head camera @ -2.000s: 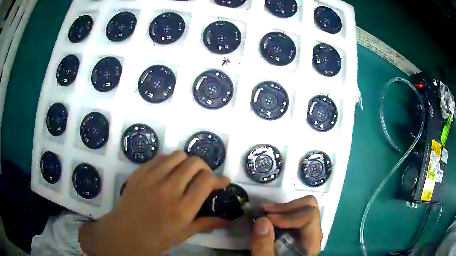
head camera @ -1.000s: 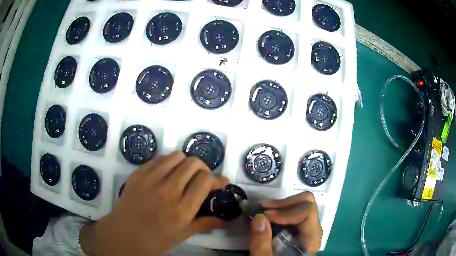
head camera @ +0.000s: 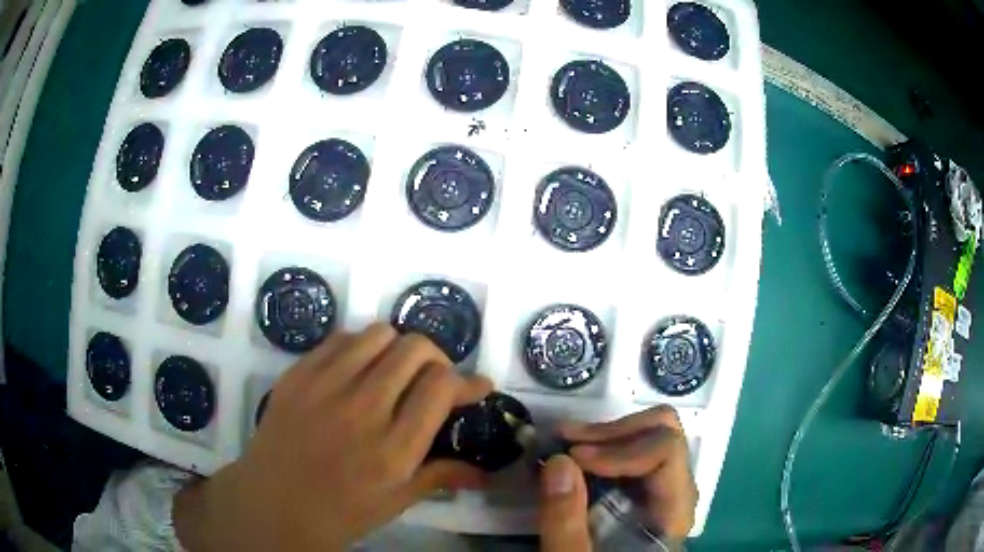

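My left hand holds a round black part tilted above the front of the white foam tray. My right hand grips the dispensing syringe like a pen, mostly hidden by the fingers and cut off at the lower edge. Its pale tip is at the right side of the held part; whether it touches is unclear. Many more black discs sit in the tray's square pockets. My left hand covers part of the front row.
The black dispenser controller with a red light and yellow label stands at the right on the green mat. A clear air hose loops beside it. A pale strip runs behind at the upper right.
The tray's discs and the controller appear slightly higher in the picture. Both hands stay nearly in place, with a small shift of the held part and the syringe.
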